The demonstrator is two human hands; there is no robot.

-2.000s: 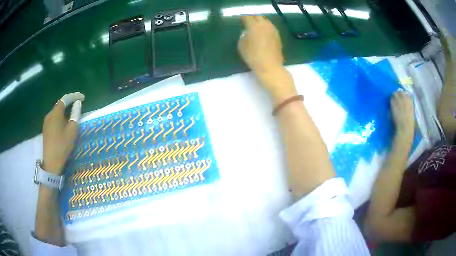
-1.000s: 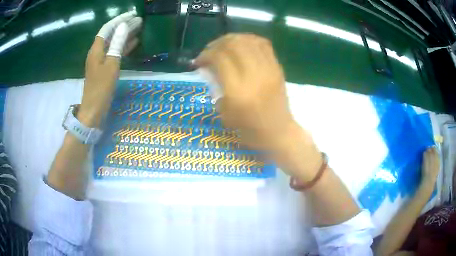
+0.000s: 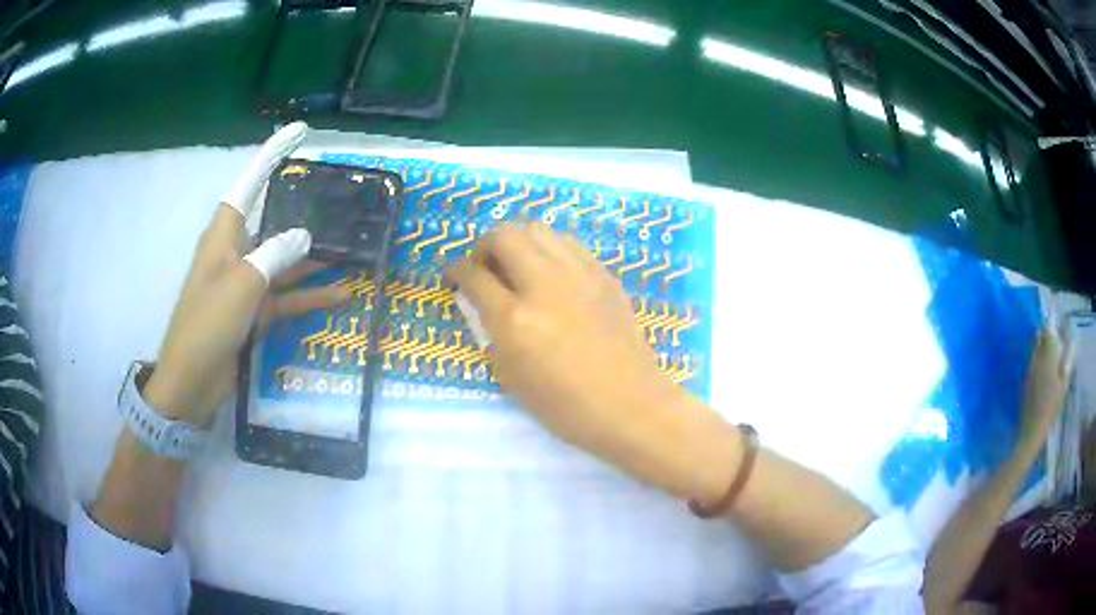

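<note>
My left hand [image 3: 228, 282], with white finger cots on thumb and a finger, holds a black phone frame [image 3: 325, 216] by its solid end. The frame stands over the left part of the blue flex carrier sheet [image 3: 703, 288], its open window end towards me. My right hand [image 3: 565, 330] is over the middle of the carrier sheet, fingers bent and pinched together, slightly blurred. Whether its fingertips hold a flex circuit cannot be told. Rows of orange zigzag strips and white rings show on the sheet around both hands.
The green conveyor [image 3: 577, 84] runs across the back, with two black phone frames [image 3: 406, 60] at upper left and more at right. Crumpled blue film [image 3: 968, 360] lies on the white foam sheet [image 3: 817, 324] at right. Another person's hand and forearm [image 3: 1034, 408] rest beside it.
My left hand has come back from over the conveyor and now holds a phone frame above the carrier sheet. My right hand has moved lower, over the sheet's middle. The view has shifted.
</note>
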